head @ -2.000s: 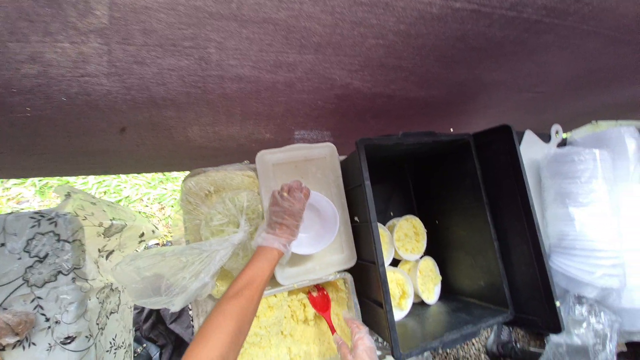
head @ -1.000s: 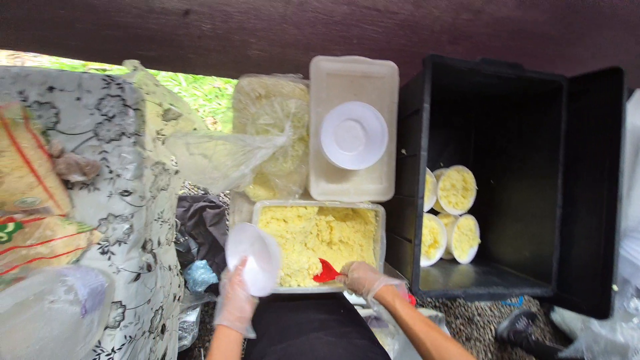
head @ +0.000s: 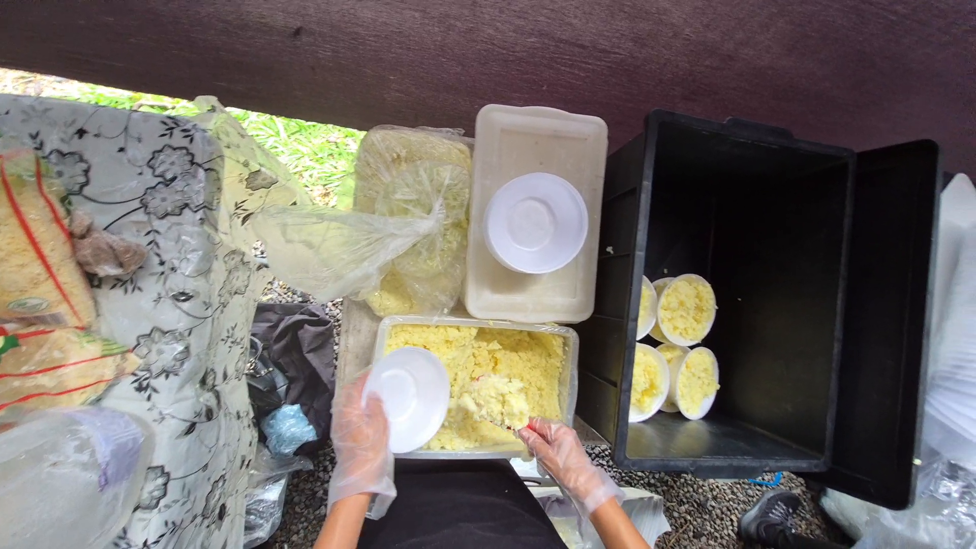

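My left hand, in a clear plastic glove, holds an empty white bowl by its edge, over the left side of a tray of crumbly yellow food. Gloved too, my right hand grips a red spoon, mostly hidden under a heaped scoop of the food, close to the bowl's right. Another white bowl rests on a pale plastic lid beyond the tray. Several white bowls filled with yellow food stand in the black crate at right.
The black plastic crate is right of the tray. A clear bag of yellow food lies behind the tray. At left, a table with a flowered cover bears bags of food. A shoe shows on gravel at lower right.
My left hand has drawn back from the bowls on the lid and now holds one over the tray. The red spoon has come up loaded with yellow food.
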